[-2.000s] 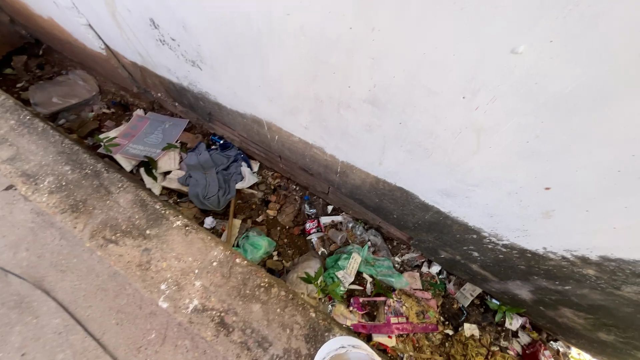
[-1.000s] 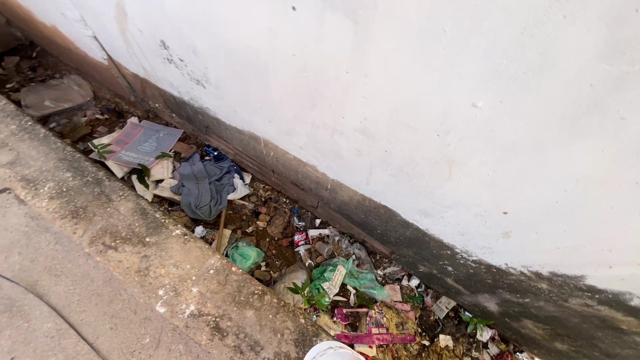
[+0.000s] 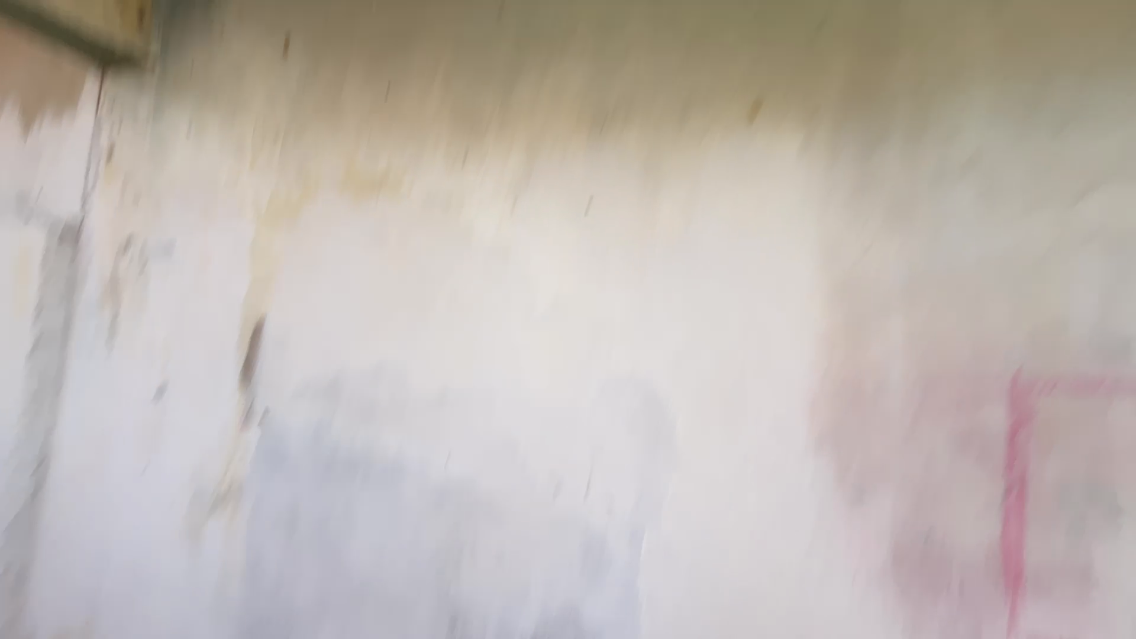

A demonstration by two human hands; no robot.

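Neither my left hand nor my right hand is in the head view, so what they hold or touch is hidden. A painted wall (image 3: 550, 293) fills nearly the whole view, blurred by motion. It is whitish with a greyish-blue patch (image 3: 426, 532) low in the middle. On the right, a pink painted line (image 3: 1014, 497) runs down the wall and turns at its top toward the right edge.
The wall's upper part is stained yellow-brown. At the top left corner the end of a beam or ledge (image 3: 115, 31) juts into view. Below it a thin dark line (image 3: 93, 142) runs down beside a grey vertical strip (image 3: 49, 382).
The view has swung far, from the littered gutter at the wall's foot to a stained wall surface. The litter and the white rim at the bottom edge are out of view.
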